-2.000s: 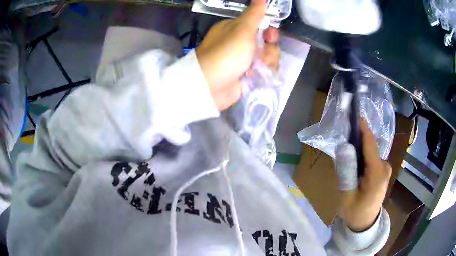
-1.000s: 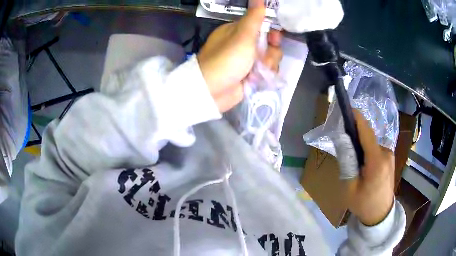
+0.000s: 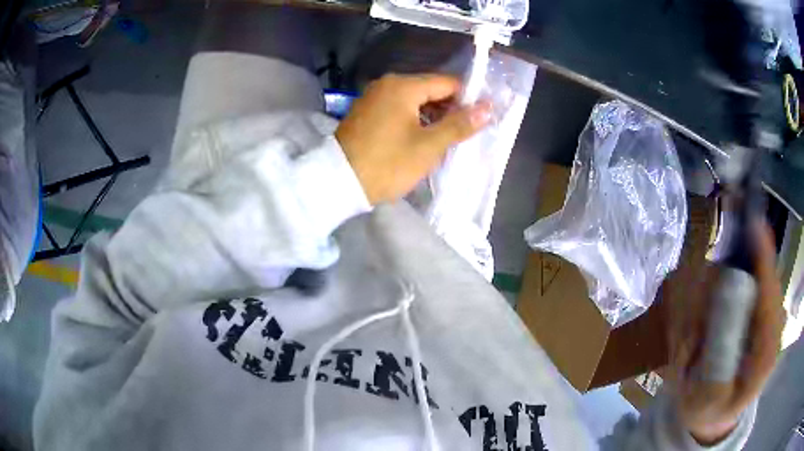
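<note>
The white socket housing [image 3: 441, 12] lies at the bench's front edge, cut off by the top of the picture. A white power cord [image 3: 480, 66] runs down from it into a clear plastic bag [image 3: 458, 198]. My left hand [image 3: 397, 132] is just below the housing, with thumb and finger pinched on the cord; the far fingers are hidden. My right hand [image 3: 727, 343], blurred at the right, is closed around the black handle of a mallet [image 3: 745, 203]. A pale wrap covers one finger. The mallet head cannot be made out.
The dark green bench [image 3: 608, 53] spans the upper right. A clear plastic bag [image 3: 630, 211] hangs at its edge above a cardboard box [image 3: 564, 326]. A yellowish ring [image 3: 791, 101] is at the far right. Black metal legs [image 3: 101, 167] stand at the left.
My right hand has swung the mallet right, away from the housing. My left hand has moved down off the housing's edge onto the cord. More of the housing and cord now shows.
</note>
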